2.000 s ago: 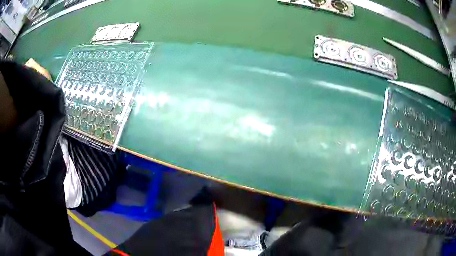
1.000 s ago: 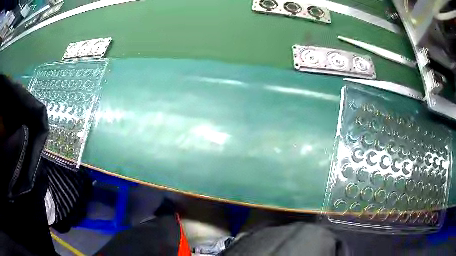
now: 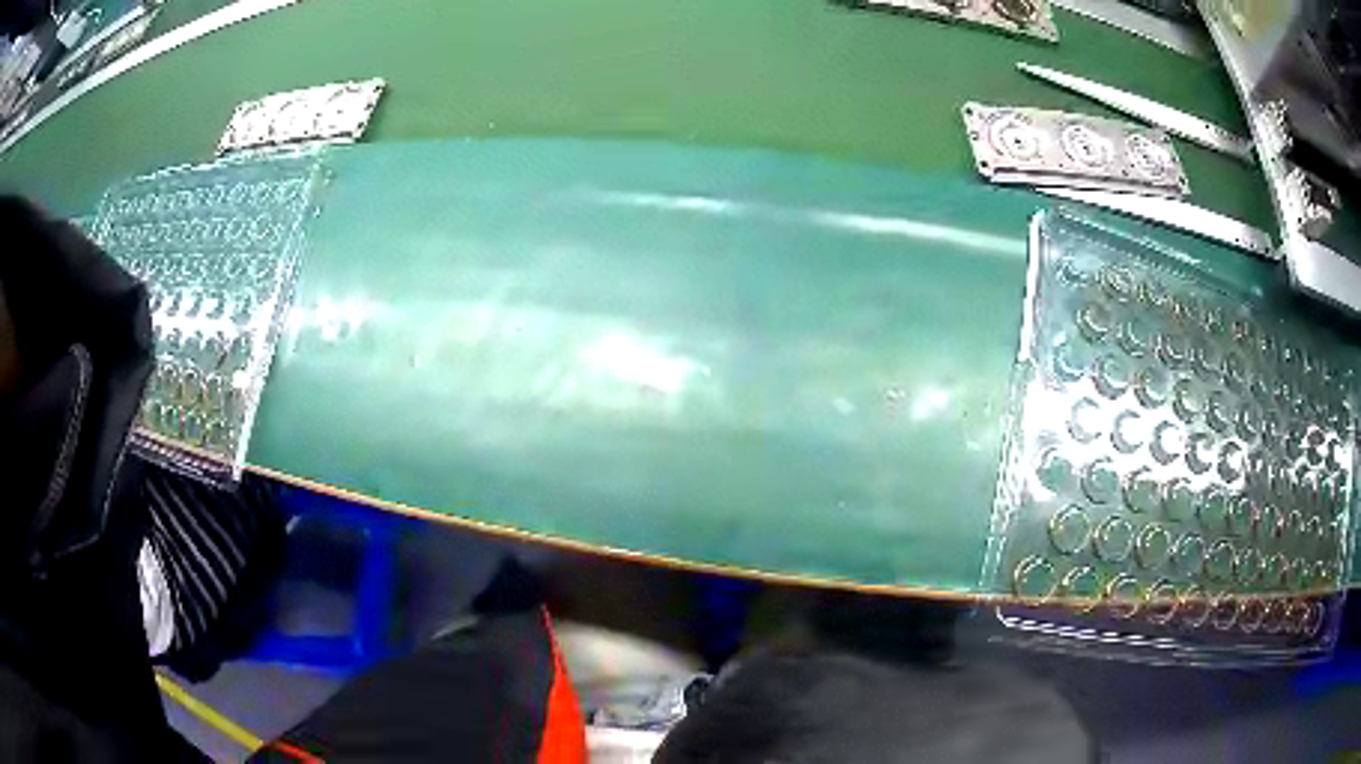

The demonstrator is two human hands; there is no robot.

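Neither of my hands is in the picture. A clear parts tray (image 3: 1179, 448) with rows of round pockets lies at the right of the glossy green mat (image 3: 642, 358), its near edge over the bench edge; thin rings show in its lower rows. Beyond it on the belt lies a silver three-position fixture (image 3: 1078, 146) with pale ringed discs facing up. Another fixture (image 3: 993, 12) is cut off by the top edge. A third pale fixture (image 3: 303, 117) lies at the left, just beyond a second clear tray (image 3: 202, 299).
A neighbour's dark sleeve (image 3: 67, 388) is at the left edge. Pointed guide rails (image 3: 1142, 108) lie angled on the belt at the right, beside metal-framed equipment (image 3: 1284, 179). Blue stool parts (image 3: 329, 597) show below the bench edge.
Since one second ago the fixtures on the belt have shifted right, the near one now by the lower guide rail's tip. The view has also shifted. No hand appears in any frame.
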